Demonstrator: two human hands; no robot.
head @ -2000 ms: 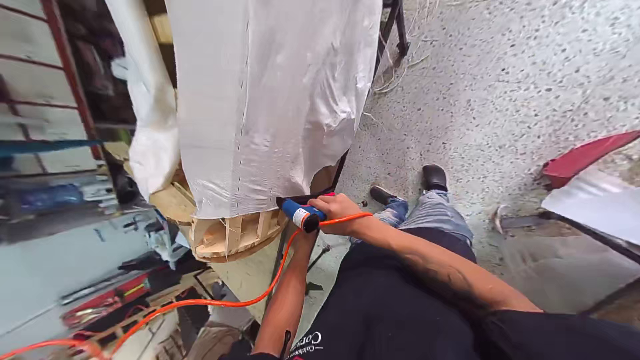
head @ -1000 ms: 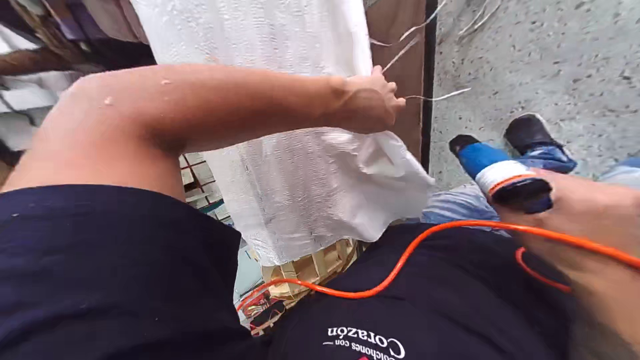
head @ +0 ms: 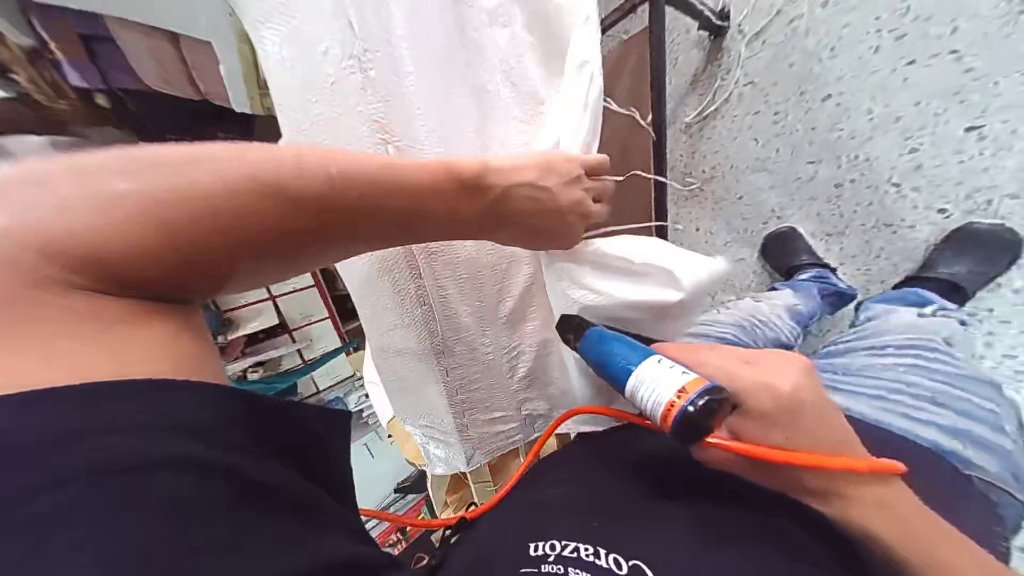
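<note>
White woven plastic fabric point(head: 472, 320) is draped lengthwise over a wooden frame point(head: 480, 480), whose slatted end shows below the fabric. My left hand point(head: 552, 200) reaches across from the left, its fingers curled over the fabric's right edge. Loose white strings point(head: 640, 178) stick out beside these fingers. In my right hand point(head: 768, 400) is a blue and black air stapler point(head: 640, 372) with a label, its black nose towards the fabric. A loose white flap point(head: 632, 280) lies between the two hands. The stapler's trigger and my right fingertips are hidden.
An orange air hose point(head: 552, 436) runs from the stapler across my dark shirt. A dark metal stand point(head: 658, 120) is beside the fabric, over the speckled floor point(head: 848, 104). My shoes point(head: 972, 256) are at the right. Shelves with folded cloth point(head: 152, 56) stand at the upper left.
Two seconds ago both hands were together by the fabric's lower right corner. The left hand has since moved up its right edge, and the stapler has come away from the corner. The view has shifted.
</note>
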